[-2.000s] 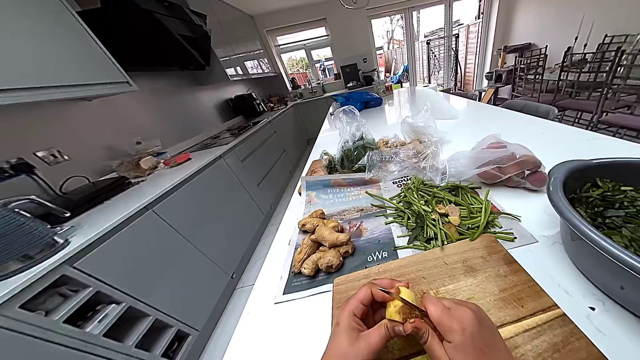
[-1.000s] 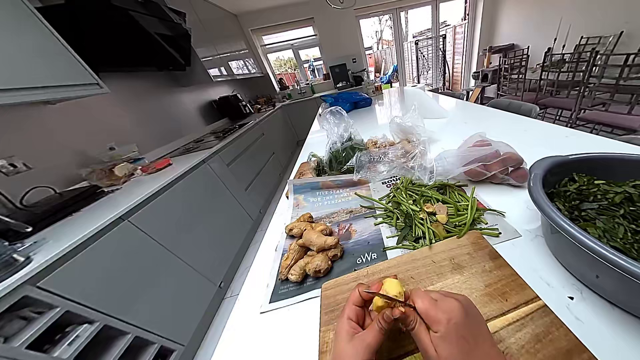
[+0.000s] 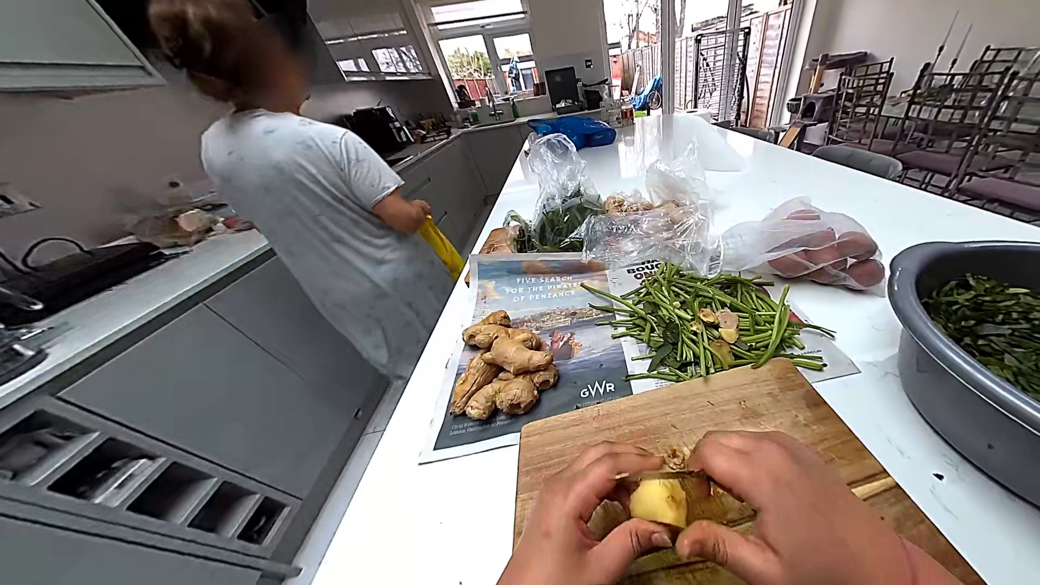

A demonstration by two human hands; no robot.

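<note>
My left hand (image 3: 589, 520) grips a piece of partly peeled ginger (image 3: 659, 503), its yellow flesh showing, above the wooden chopping board (image 3: 731, 398). Against the top of the ginger lies a narrow knife blade (image 3: 662, 475), held by my right hand (image 3: 780, 504); its handle is hidden in that hand. A scrap of brown peel (image 3: 676, 457) sits just beyond the blade. Unpeeled ginger roots (image 3: 508, 366) lie heaped on a newspaper (image 3: 561, 296) beyond the board's left side. Green stalks (image 3: 699, 317) with a few ginger trimmings on top are piled at the board's far edge.
A grey basin (image 3: 918, 325) of chopped green leaves stands on the right. Clear plastic bags (image 3: 650, 236) and a bag of reddish vegetables (image 3: 821, 252) lie beyond the newspaper. A person (image 3: 317, 203) stands left of the white worktop (image 3: 390, 496), holding something yellow. A blue bag (image 3: 573, 130) lies farther back.
A person has come into view at the left, between the counters. The knife blade has shifted from across the ginger to its far end. Both hands stay over the board.
</note>
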